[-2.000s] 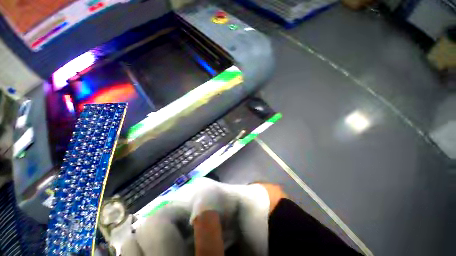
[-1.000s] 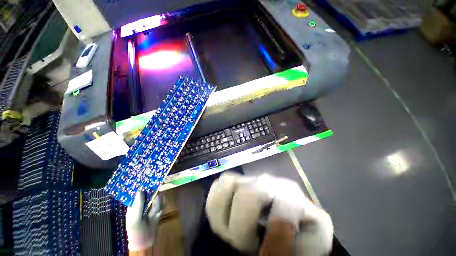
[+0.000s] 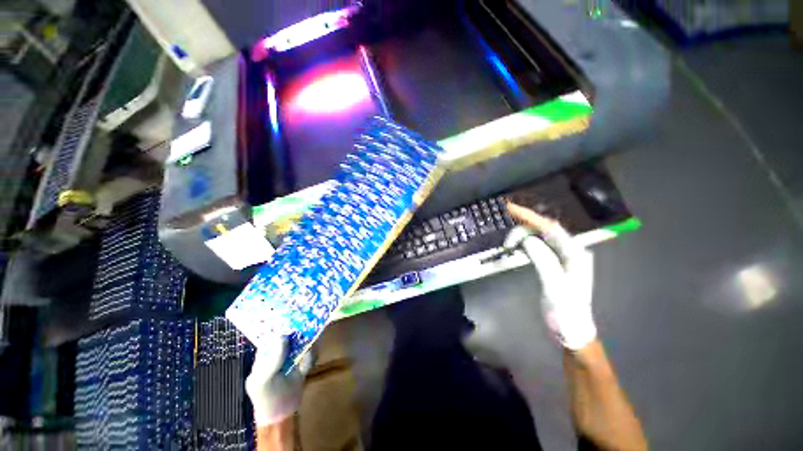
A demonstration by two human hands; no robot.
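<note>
A long blue PCB panel (image 3: pixel 343 233) with rows of small pale parts is held tilted in front of the machine opening; its far end overlaps the front edge. My left hand (image 3: pixel 275 383), in a white glove, grips the panel's near end. My right hand (image 3: pixel 559 273), in a white glove with a bare fingertip showing, is over the right end of the black keyboard (image 3: pixel 453 225). A thin pen-like item (image 3: pixel 504 254) lies by its fingers; whether they hold it, I cannot tell.
The grey AOI machine (image 3: pixel 202 198) has a dark opening with pink and blue light. A black mouse (image 3: pixel 596 192) is right of the keyboard. Stacks of PCB panels (image 3: pixel 132 370) stand at left. A white handheld device (image 3: pixel 198 97) and paper label (image 3: pixel 239 247) are on the machine's left side.
My right hand has moved from the bottom centre up and right to the keyboard. The view has turned left, so the machine and panel appear further right. My left hand still holds the panel.
</note>
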